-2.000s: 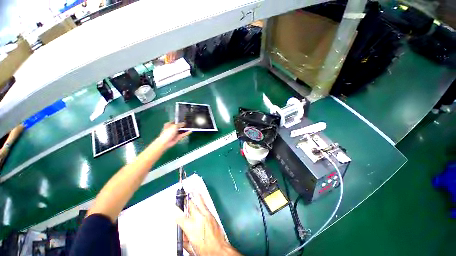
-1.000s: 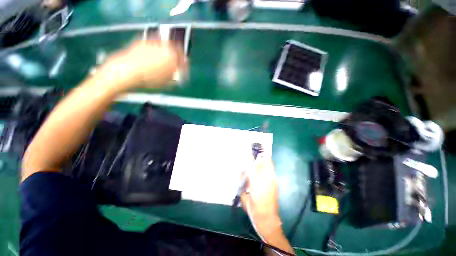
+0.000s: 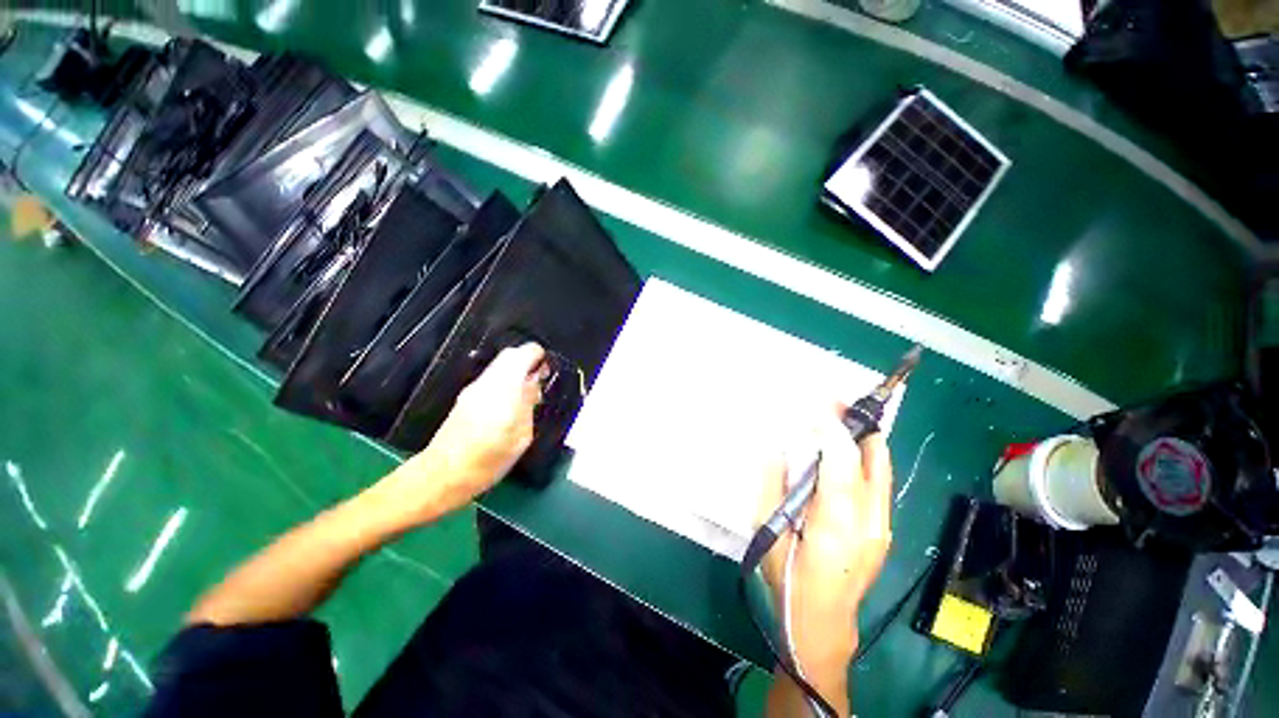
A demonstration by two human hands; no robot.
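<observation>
My left hand (image 3: 494,421) is at the junction box area on the nearest black panel back (image 3: 540,281), its fingertips on a small dark part with a thin wire end beside it. My right hand (image 3: 828,526) holds the soldering iron (image 3: 828,470) like a pen, tip up and to the right, over the right edge of the white paper (image 3: 715,407). The iron's cable runs down past my wrist. Several panels lie face down, overlapping in a row to the left, with black cords on them.
A framed solar panel (image 3: 922,178) lies face up on the green conveyor; another (image 3: 575,11) is cut off at the top. At right are the stand with yellow sponge (image 3: 962,623), fume fan (image 3: 1175,474), cream cylinder (image 3: 1059,481) and black soldering station (image 3: 1087,617).
My left hand has come back from a panel on the conveyor to the nearest black panel at left. My right hand still holds the iron, now tip up and right. The view has swung left.
</observation>
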